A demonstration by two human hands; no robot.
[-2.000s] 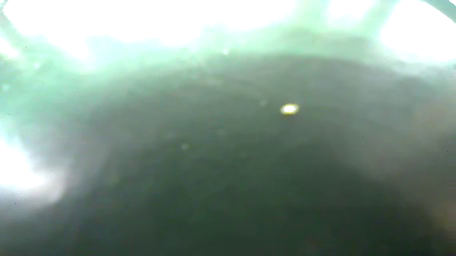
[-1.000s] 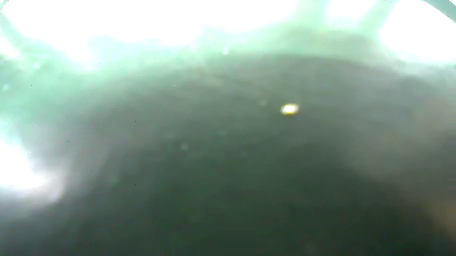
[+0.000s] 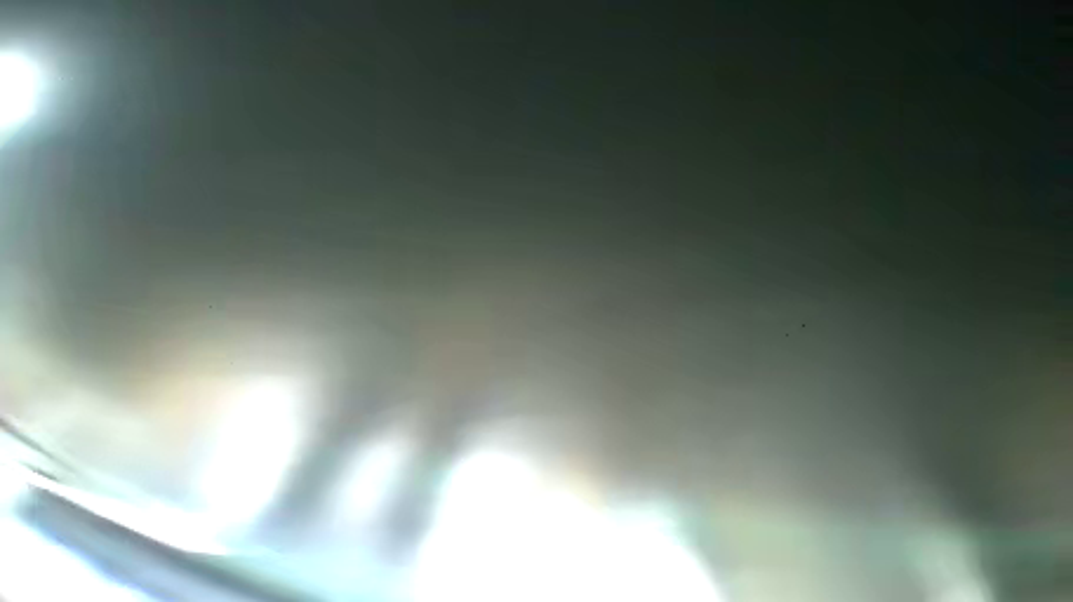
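A dark, blurred surface [image 3: 565,153] fills the upper and middle part of the head view, very close to the lens. I cannot tell what it is. No work object can be made out. Neither my left hand nor my right hand can be recognised in the picture.
Bright white glare [image 3: 530,541] lies along the bottom, with blurred dark streaks left of it. A curved grey-blue band [image 3: 130,541] crosses the bottom left corner. A bright spot [image 3: 14,88] sits at the upper left edge.
The view has shifted strongly. The bright area was along the top and is now along the bottom, the small yellowish spot is gone, and the upper part has turned dark.
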